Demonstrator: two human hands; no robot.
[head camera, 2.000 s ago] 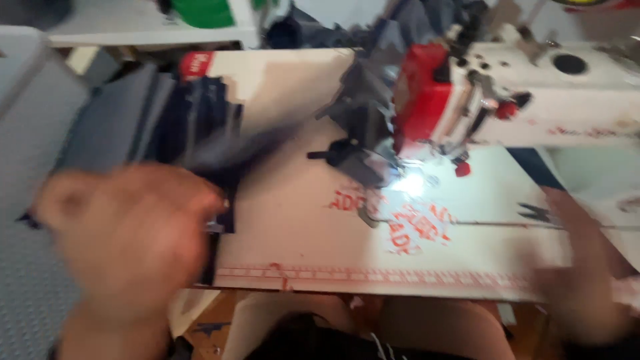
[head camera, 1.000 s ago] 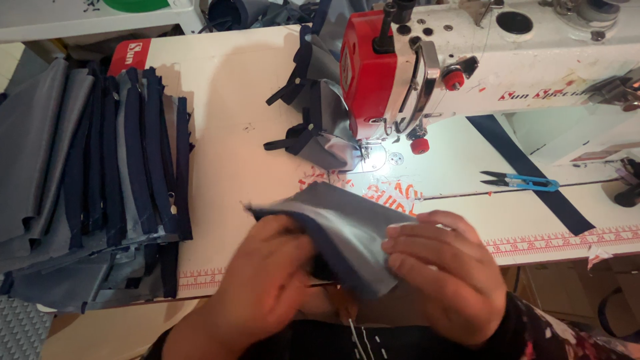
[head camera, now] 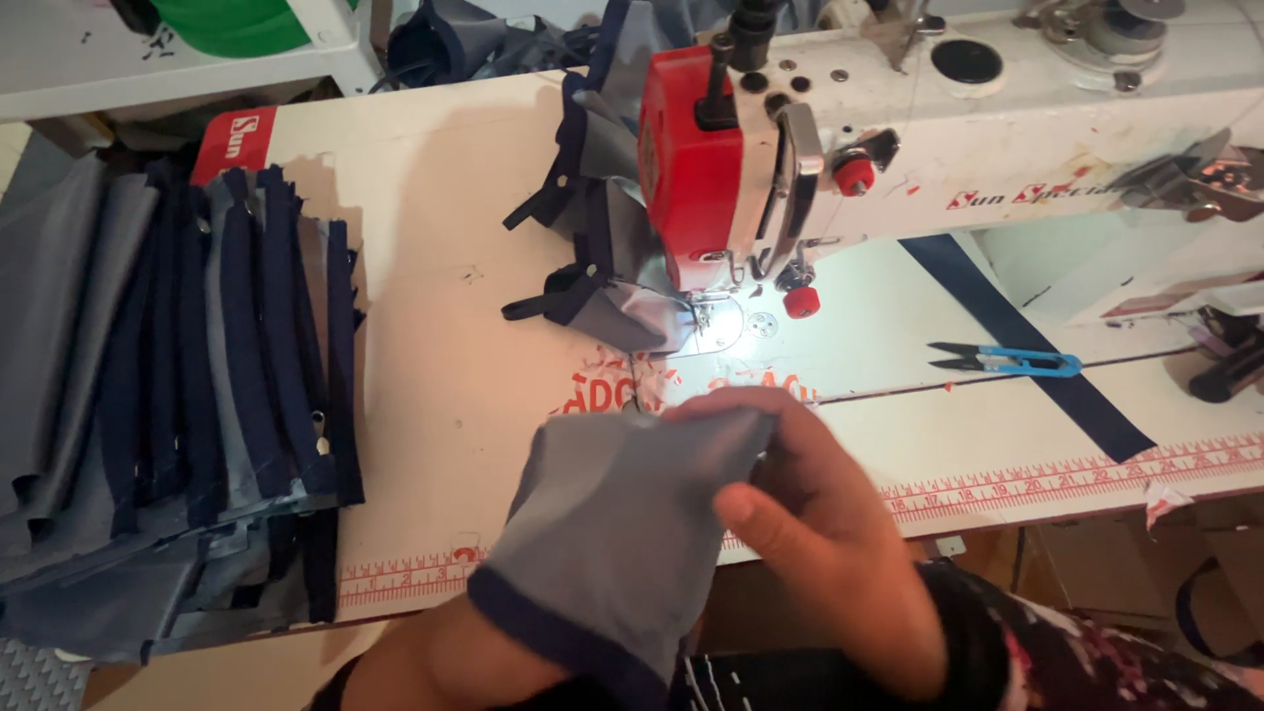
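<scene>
A grey fabric piece with a navy edge (head camera: pixel 622 504) is spread between my hands, in front of the sewing machine (head camera: pixel 691 168). My right hand (head camera: pixel 829 513) grips its upper right corner between thumb and fingers. My left hand (head camera: pixel 464 652) lies under or inside the piece; its fingers are hidden by the cloth. Beneath the lit needle lies another grey and navy piece (head camera: pixel 632 316), joined to a bunch of similar pieces with dark tabs behind it. A stack of grey and navy zippered pieces (head camera: pixel 227 365) stands at the left of the table.
Blue-handled thread snips (head camera: pixel 1027 361) lie across a navy strip (head camera: pixel 1037 355) right of the needle. A red printed ruler (head camera: pixel 987 499) runs along the table's front edge. A white shelf (head camera: pixel 197 79) holding a green object (head camera: pixel 237 25) stands at the back left.
Two seconds ago my left hand was over the stack at the left. Since one second ago, the fabric piece has been turned and opened out, and my left hand has gone beneath it.
</scene>
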